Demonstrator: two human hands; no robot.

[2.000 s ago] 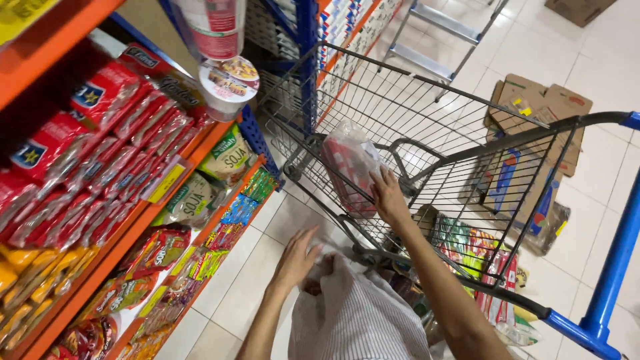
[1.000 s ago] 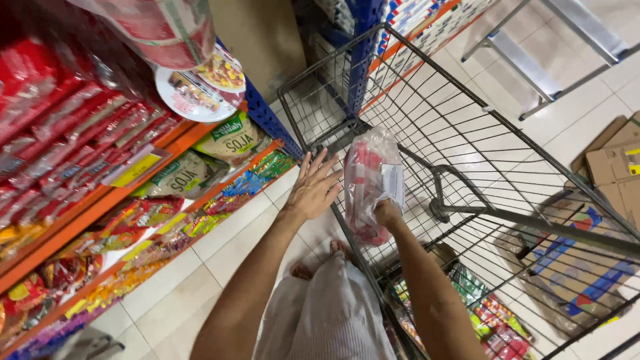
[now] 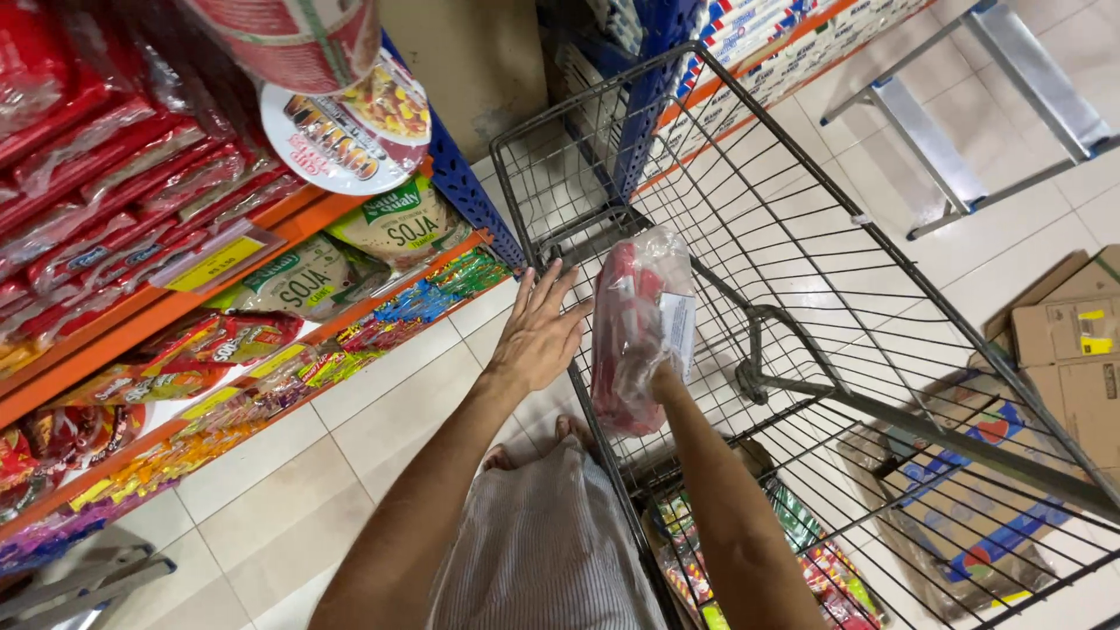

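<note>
A clear plastic bag with red packets (image 3: pixel 626 337) lies inside the wire shopping cart (image 3: pixel 761 306), close to its left wall. My right hand (image 3: pixel 661 372) reaches inside the bag's plastic; its fingers are hidden, so I cannot tell whether they grip anything. Spread over the cart's left rim is my left hand (image 3: pixel 538 332), just left of the bag and holding nothing. Colourful packets (image 3: pixel 827 569) show through the wires low in the cart area.
Orange shelves (image 3: pixel 289 227) on the left hold red packs (image 3: pixel 114 175), soy bags (image 3: pixel 302 280) and cups (image 3: pixel 350 131). An aluminium stepladder (image 3: pixel 936 149) stands at upper right. Flattened cardboard boxes (image 3: pixel 1067 341) lie on the tiles at right.
My right hand was on top of the bag two seconds ago and is now inside its plastic. My left hand has moved up from beside my clothing to the cart's rim.
</note>
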